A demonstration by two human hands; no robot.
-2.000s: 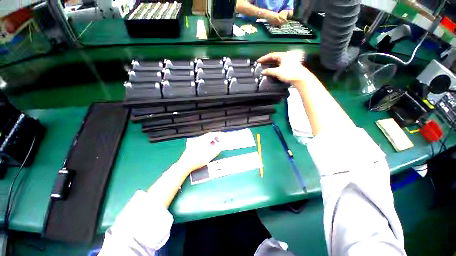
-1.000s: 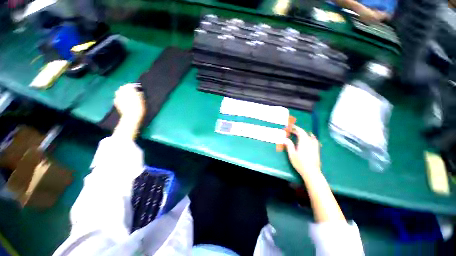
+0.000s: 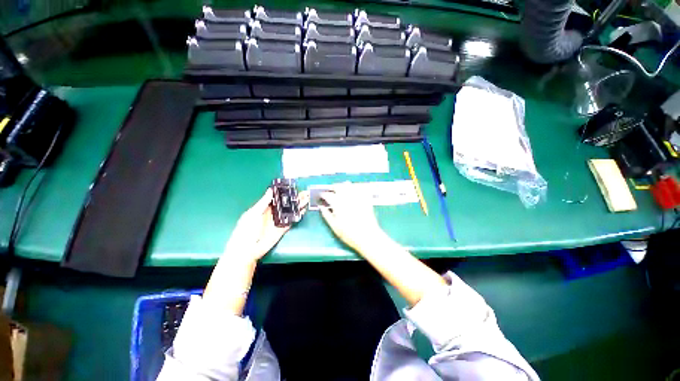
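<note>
My left hand (image 3: 257, 229) holds a dark rectangular device housing (image 3: 285, 202) with its recessed side up, just left of the backing strip. My right hand (image 3: 344, 216) has its fingertips on a small dark grey square pad (image 3: 316, 197) at the left end of the white backing strip (image 3: 391, 193). Whether the pad is lifted off the strip cannot be told. A second plain white strip (image 3: 335, 160) lies just behind. A yellow-orange tool (image 3: 416, 184) lies across the strip's right end, and a dark blue tool (image 3: 440, 190) lies right of it.
Stacked black trays (image 3: 320, 138) stand behind the strips, topped by rows of dark grey units (image 3: 329, 59). A long black tray (image 3: 134, 178) lies at left. A clear bag (image 3: 493, 134) and a pale yellow block (image 3: 611, 185) lie at right. A blue crate (image 3: 139, 335) is below the bench edge.
My left hand has come from the left tray to the strips with the housing. My right hand has left the orange tool and moved left to the pad. The view has shifted.
</note>
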